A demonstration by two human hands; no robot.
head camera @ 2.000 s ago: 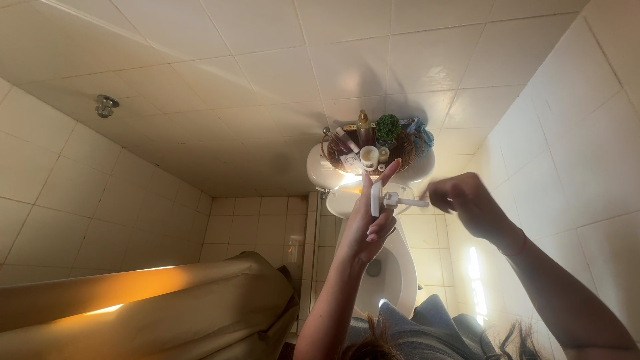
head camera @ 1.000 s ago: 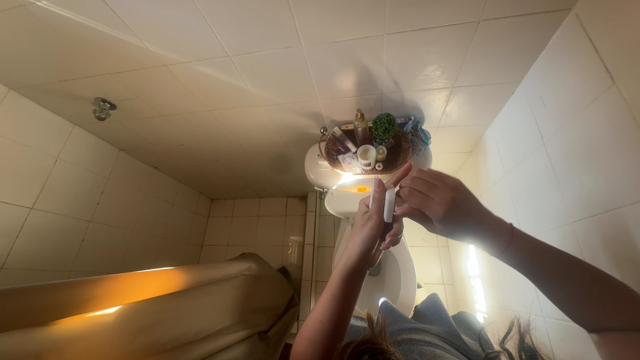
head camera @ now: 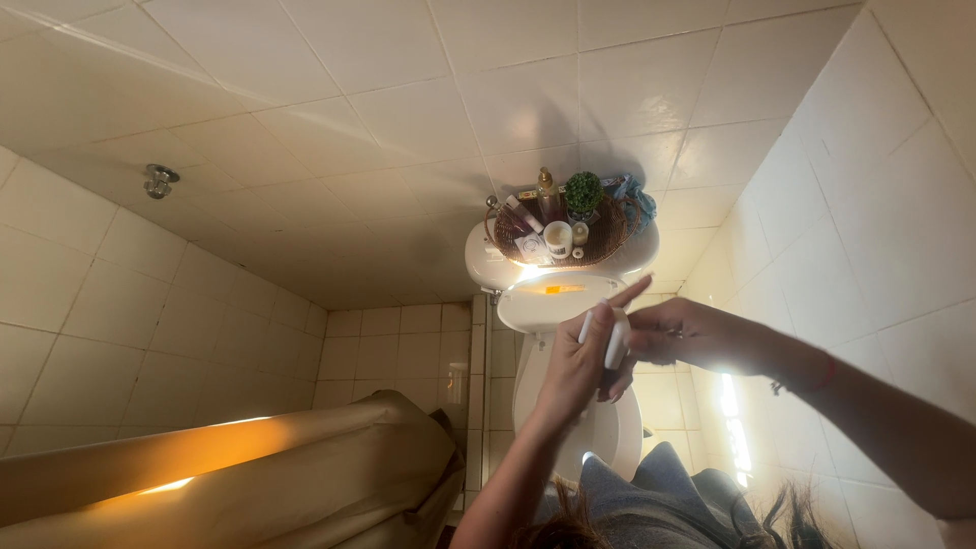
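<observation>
Over the toilet bowl (head camera: 629, 427), my left hand (head camera: 576, 366) grips a small white plastic object (head camera: 617, 341), with its index finger pointing up and to the right. A second white edge shows between its thumb and fingers; whether it belongs to the same object is unclear. My right hand (head camera: 675, 332) is close against the right side of the white object, its fingers bent and slightly blurred. Whether those fingers hold a part of it cannot be made out.
Behind the hands is the raised toilet lid (head camera: 549, 305). A wicker basket (head camera: 610, 240) on the toilet tank (head camera: 484, 255) holds a pump bottle (head camera: 547, 194), a white jar (head camera: 558, 239), tubes and a small green plant (head camera: 584, 192). A beige curtain (head camera: 305, 465) hangs at lower left.
Two seconds ago my right hand was farther right, with a thin pale piece spanning the space between the hands. It has moved in against the object in my left hand.
</observation>
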